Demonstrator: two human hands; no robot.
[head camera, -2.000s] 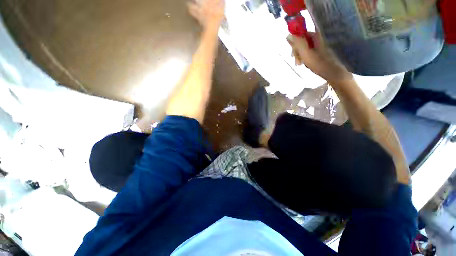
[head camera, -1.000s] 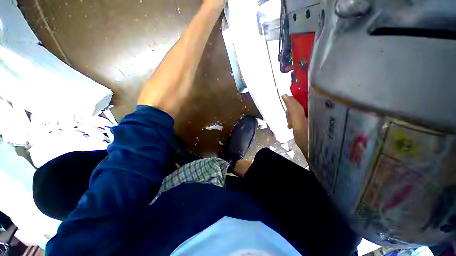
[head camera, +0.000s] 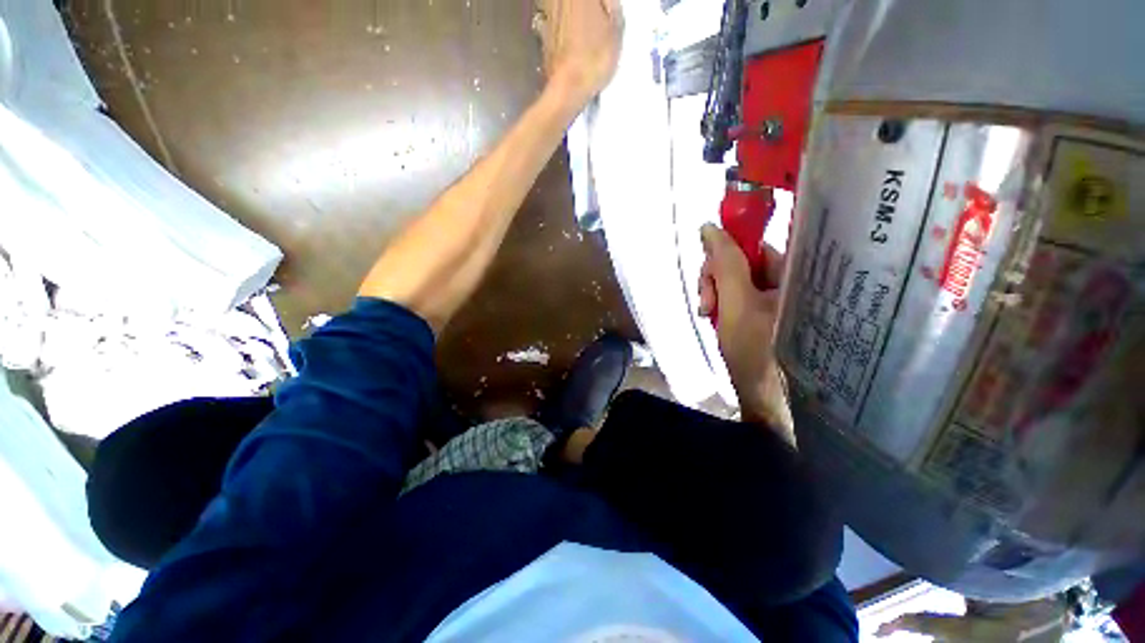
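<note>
The large grey motor body of the cutting machine (head camera: 904, 289) fills the right side, with a nameplate marked "KSM-3". My right hand (head camera: 743, 295) is closed around its red handle (head camera: 746, 216). A red block and dark metal parts sit above the handle. The blade and base plate cannot be made out. A thick white fabric stack (head camera: 653, 214) with a curved edge runs left of the handle. My left hand (head camera: 580, 35) is at the top edge, partly cut off, by the stack's left side; its fingers are hidden, so its hold cannot be told.
Another thick white fabric stack (head camera: 138, 214) lies on the left, with crumpled white scraps (head camera: 163, 339) below it. The brown surface (head camera: 339, 151) has small slivers on it. My shoe (head camera: 594, 381) stands near the middle, between my dark-clothed knees.
The machine appears much larger and nearer than two seconds ago, and has turned so its nameplate shows. Since one second ago, more of my left hand and the red handle have come into view.
</note>
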